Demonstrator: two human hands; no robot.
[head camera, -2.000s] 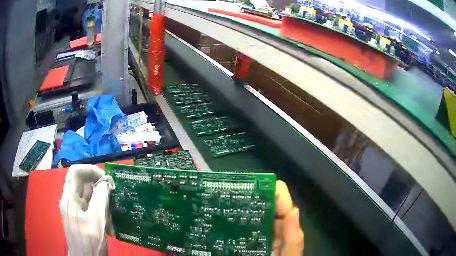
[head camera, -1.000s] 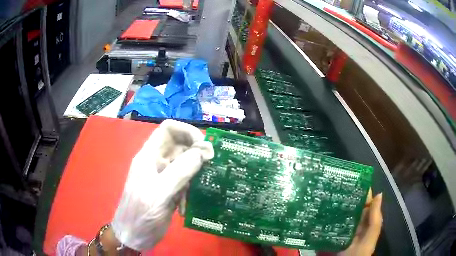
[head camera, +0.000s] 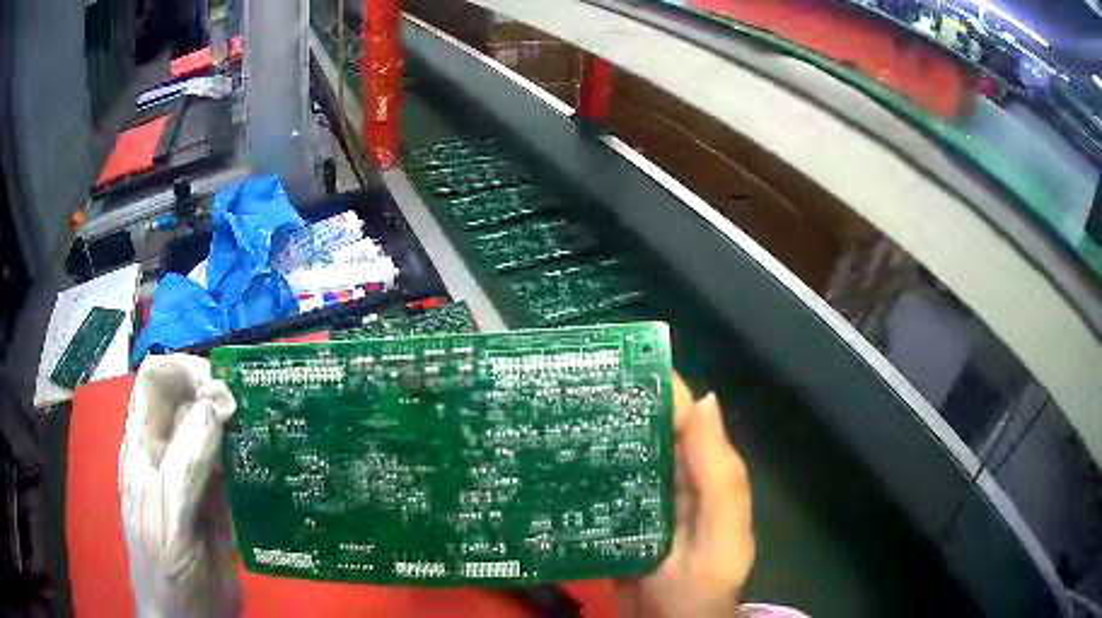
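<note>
A green circuit board (head camera: 447, 459) is held up in front of me, its solder side facing me, with rows of silver joints along its top and bottom edges. My left hand (head camera: 179, 465), in a white glove, grips its left edge. My bare right hand (head camera: 711, 507) holds its right edge, fingers partly hidden behind the board. The red mat (head camera: 97, 495) lies below and is largely covered by the board. A dark object on the mat shows just under the board's lower edge, too hidden to identify.
The conveyor belt (head camera: 773, 483) on the right carries several boards (head camera: 532, 242). A black tray (head camera: 417, 260) with a blue bag (head camera: 248, 254) and white items stands beyond the mat. Another board (head camera: 405, 320) lies behind the held one. A board (head camera: 87, 347) rests on a white sheet (head camera: 115, 290). A red-wrapped post (head camera: 382, 91) stands beyond.
Since one second ago the view has swung right, and the board now appears further left and more level. Both hands keep their hold on its edges.
</note>
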